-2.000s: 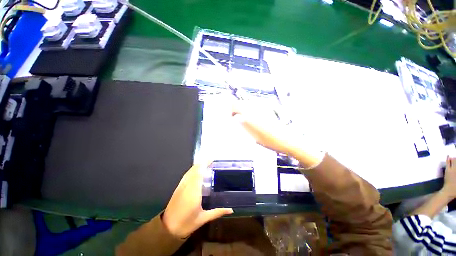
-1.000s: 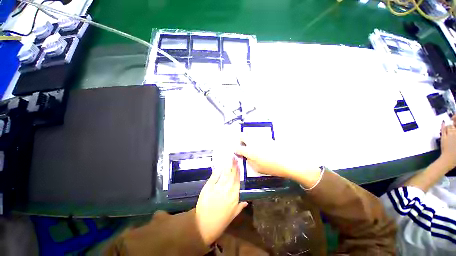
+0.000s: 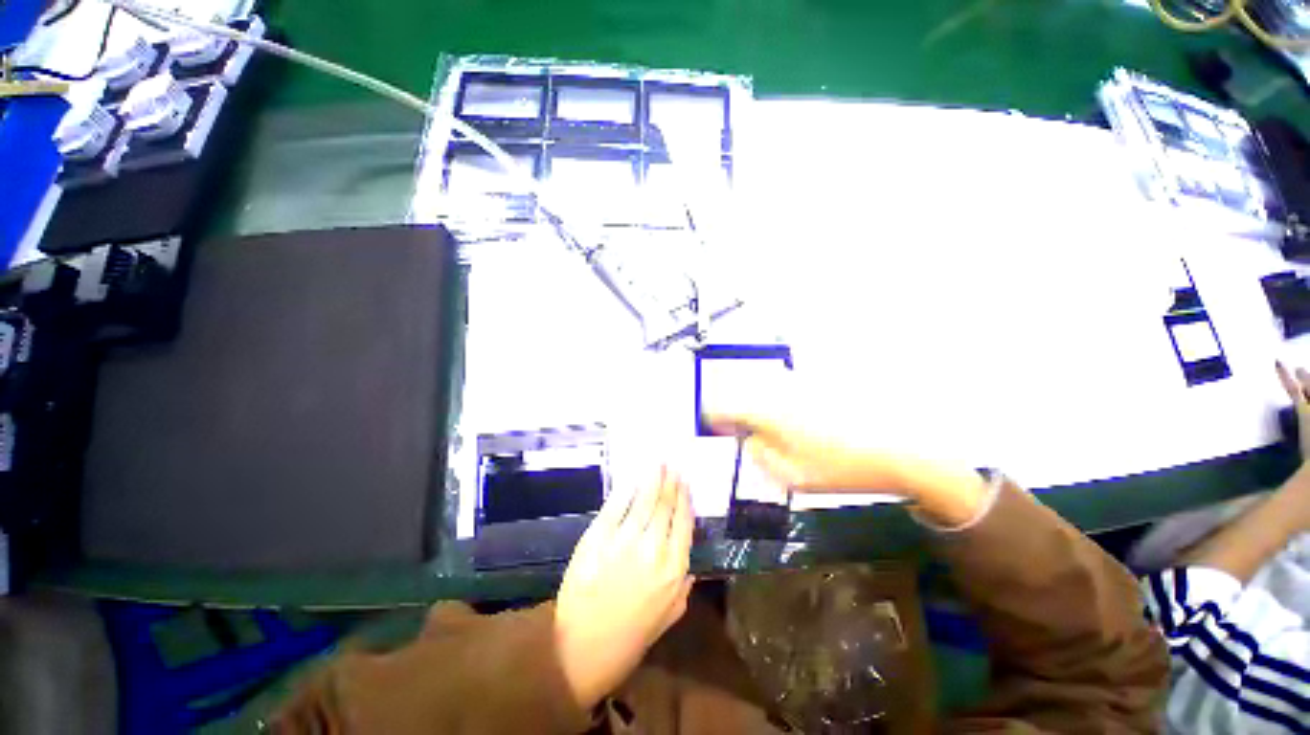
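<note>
A black housing (image 3: 542,537) with a dark, shiny window lies near the bench's front edge. My left hand (image 3: 625,574) is just right of it, palm down with fingers together and pointing away from me. Black-bordered panels (image 3: 744,349) lie to the right, partly under my right hand (image 3: 819,462). My right fingertips are bunched at a pale, flat patch (image 3: 710,481) between the hands. The patch hides part of a panel's left border. Glare and blur hide whether either hand grips it.
An air blow gun (image 3: 618,276) on a hose lies beyond the hands. A clear blister tray (image 3: 592,132) is behind it. A black mat (image 3: 273,402) and component trays are at left. A small black-framed part (image 3: 1197,345) and a coworker's hand (image 3: 1293,395) are at right.
The view has shifted right since the first frame. My right hand has come back from near the blow gun to the panels. My left hand has left the housing's left side and is now at its right.
</note>
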